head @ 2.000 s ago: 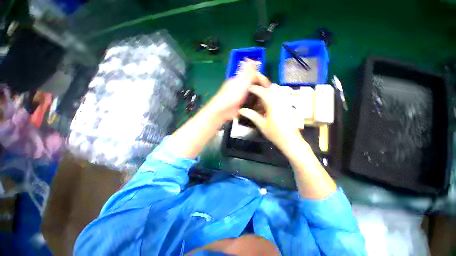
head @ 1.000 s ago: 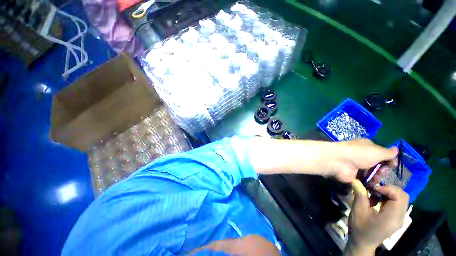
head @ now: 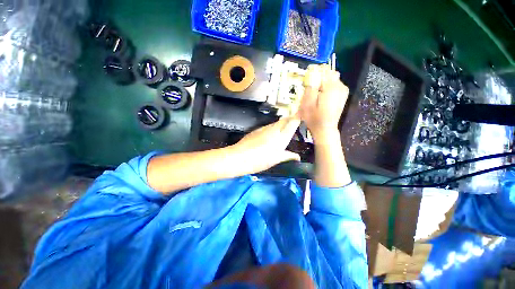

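The white assembly fixture sits on its black base, right of a flat orange-tan ring. My right hand is curled over the fixture's right side, with its fingers closed on it. My left hand is at the fixture's lower edge, fingertips touching it and thumb apart; I see nothing held in it. The fingers hide the fixture's lower right part. Several black round parts with silver bars lie loose at left.
Two blue bins stand behind the fixture: small silver bits in the left one, thin dark tools over fine grains in the right one. A black tray with silvery pieces is at right. Blister trays with black parts lie beyond it.
The view has turned back rightward. Both hands have moved from beside the right blue bin, where they held a thin pale item, down to the white fixture. That item no longer shows in them.
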